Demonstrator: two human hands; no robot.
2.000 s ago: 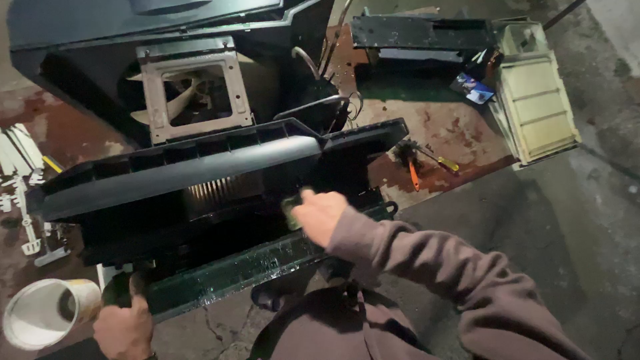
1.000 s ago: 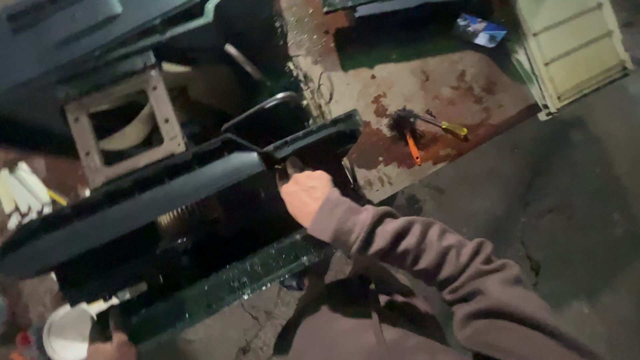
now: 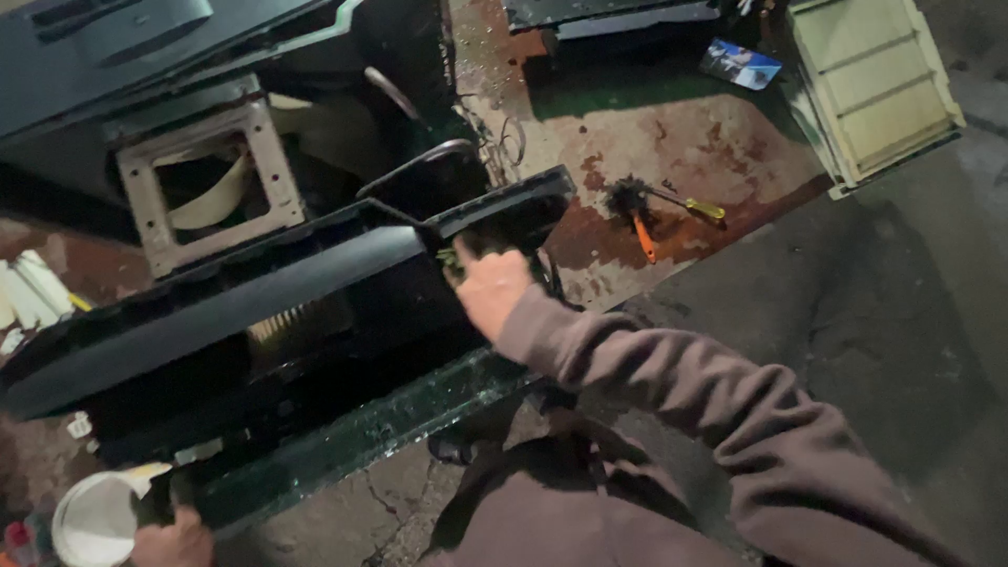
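A long black plastic housing (image 3: 220, 323), wet along its near edge, lies slantwise before me. At its near left corner is my left hand (image 3: 175, 535), thumb on the edge; the frame's bottom cuts it off. My right hand (image 3: 492, 283) reaches into the right end of the housing with a small greenish thing (image 3: 449, 257) at its fingers, perhaps a scouring pad. Behind the housing, a square metal bracket (image 3: 279, 177) stands over pale fan blades (image 3: 213, 197) in a larger dark casing.
A white bucket (image 3: 96, 520) stands by my left hand. Right of the housing, a dark bristle brush with an orange handle (image 3: 644, 239) and a yellow-handled screwdriver (image 3: 703, 209) lie on the stained surface. Cream slatted panels (image 3: 882, 94) are at the upper right, white plastic pieces (image 3: 31, 291) at the left.
My right hand has moved toward the far right end of the housing, its fingers still inside. My left hand remains near the left corner. The view has shifted closer.
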